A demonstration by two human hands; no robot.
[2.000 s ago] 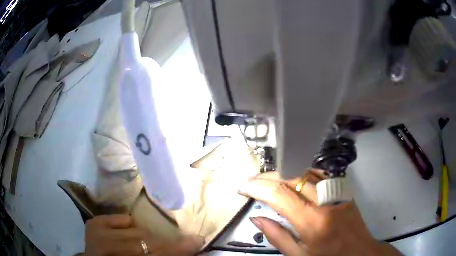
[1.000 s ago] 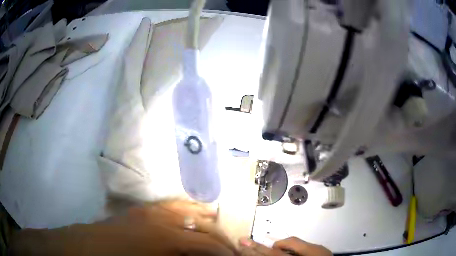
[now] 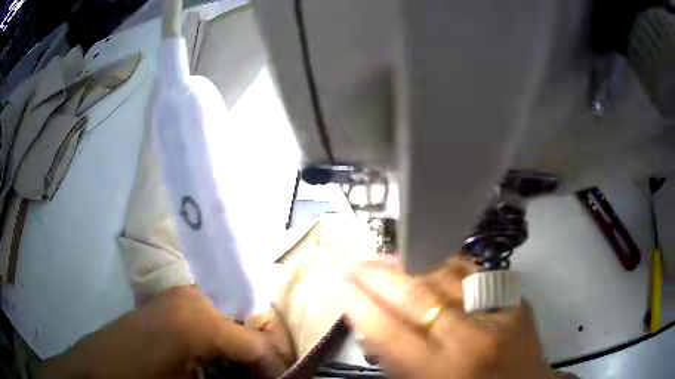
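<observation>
A beige cloth piece (image 3: 152, 255) runs from under the lamp paddle to the needle area, washed out by bright light near the needle. A dark ribbed band (image 3: 323, 348) lies at its near edge, between my hands. My left hand (image 3: 200, 329) holds the cloth at the lower left, its fingers partly under the lamp paddle. My right hand (image 3: 444, 318), with a ring, lies over the cloth beside the presser foot (image 3: 385, 233); it is blurred and partly behind the machine head (image 3: 459, 133). I cannot tell if its fingers grip the cloth.
The white lamp paddle (image 3: 200, 192) hangs over the cloth. Beige pieces (image 3: 48, 159) are heaped at the far left. A dark red-handled tool (image 3: 610, 229) and a yellow-handled tool (image 3: 655, 289) lie at the right. A white ribbed knob (image 3: 491, 290) stands by the head.
The view has swung back close to the machine head. My right hand has moved up beside the presser foot. My left hand has moved left relative to the cloth, and the dark band now shows.
</observation>
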